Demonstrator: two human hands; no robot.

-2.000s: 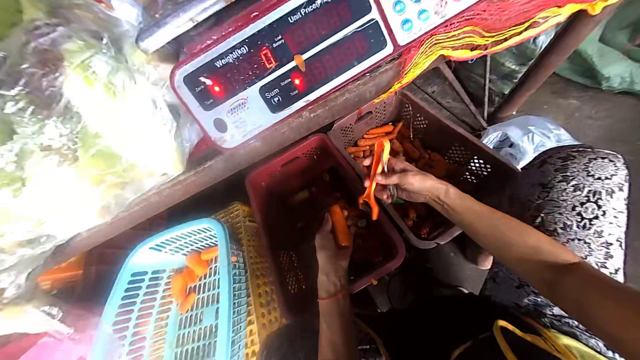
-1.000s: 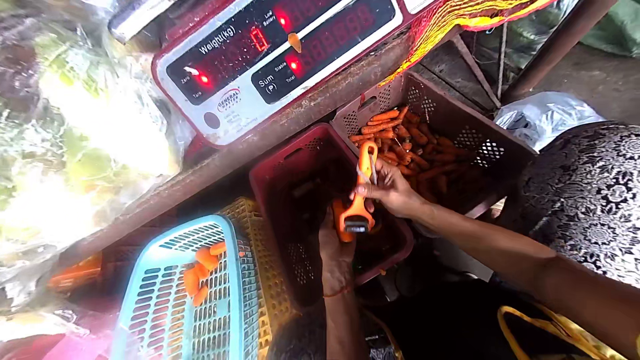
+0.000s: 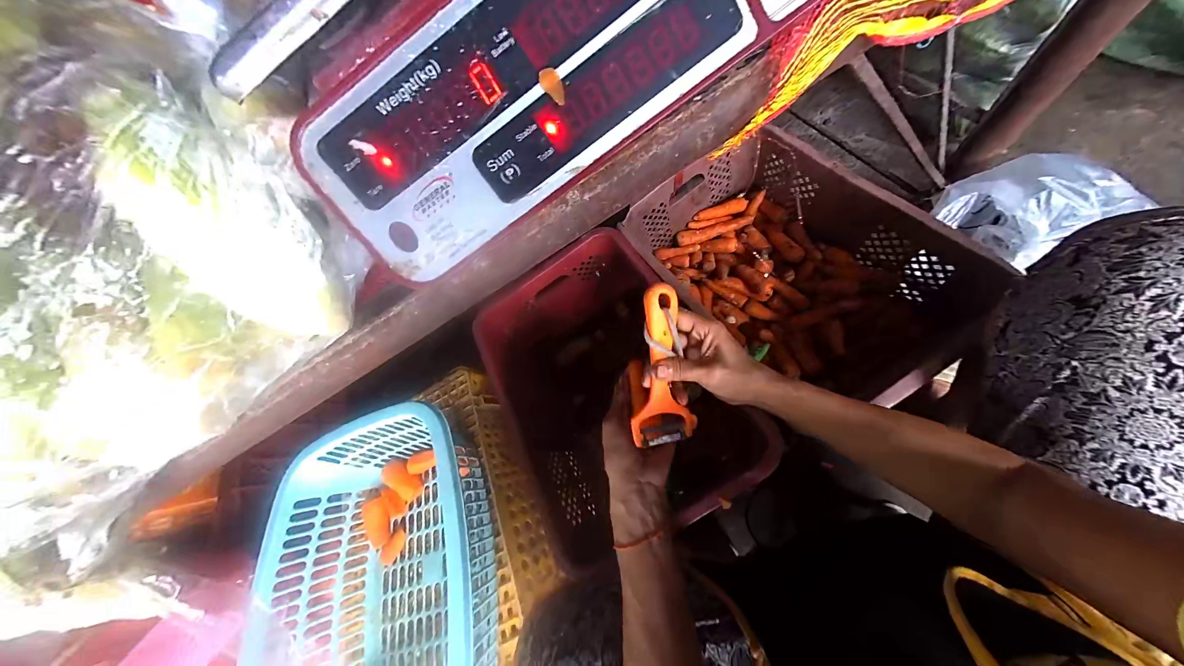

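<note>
My right hand (image 3: 708, 361) grips an orange plastic peeler (image 3: 660, 370) by its handle, blade end pointing down. Directly beneath it, my left hand (image 3: 638, 453) holds a carrot (image 3: 636, 387), mostly hidden by the peeler and fingers. Both hands are above a dark red plastic crate (image 3: 518, 370) whose inside is in shadow. Many small unpeeled carrots (image 3: 740, 268) fill part of a brown perforated crate (image 3: 934, 250) behind and to the right. Several peeled carrot pieces (image 3: 393, 504) lie in a light blue plastic basket (image 3: 444, 518) at the left.
A digital weighing scale (image 3: 435, 213) sits on a ledge (image 3: 370, 356) above the crates, with plastic-bagged vegetables (image 3: 213, 213) to its left. Yellow-orange netting (image 3: 814, 55) hangs over the ledge. A yellow crate (image 3: 518, 527) stands beside the blue basket. A patterned cloth (image 3: 1091, 361) is at the right.
Two seconds ago the peeler was up and right of the carrot, apart from it; now it is over the carrot. Both hands still hold the same things.
</note>
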